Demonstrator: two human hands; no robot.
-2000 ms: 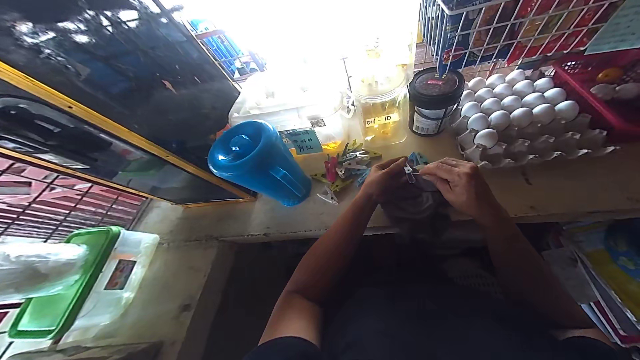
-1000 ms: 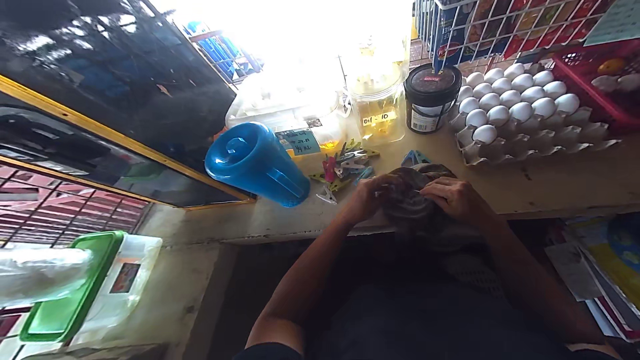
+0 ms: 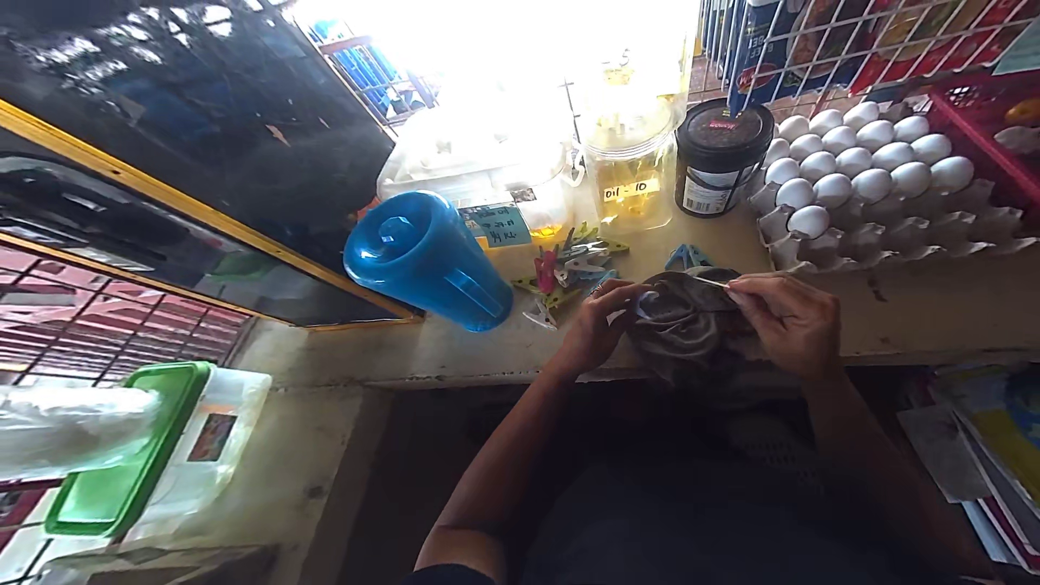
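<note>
A crumpled grey-brown cloth item (image 3: 678,325) lies at the counter's front edge between my hands. My left hand (image 3: 597,325) pinches its left side. With thumb and forefinger my right hand (image 3: 788,321) grips a thin pale string (image 3: 708,281) that stretches over the cloth's top. Just behind the cloth is a light blue clothespin (image 3: 687,257). A loose pile of clothespins in pink, green, white and blue (image 3: 573,264) lies behind and left of my left hand. What the cloth is exactly cannot be made out.
A blue lidded plastic pitcher (image 3: 431,260) leans on the left. Behind stand a clear container of yellow oil (image 3: 630,183) and a black lidded tub (image 3: 723,158). An egg tray (image 3: 902,236) with white eggs sits at right, beside a red plastic basket (image 3: 975,138). A green-lidded box (image 3: 171,439) is far left.
Two seconds ago my hands were close together with a small white thing between them. They are now farther apart, with the cloth spread between them and a string in my right fingers.
</note>
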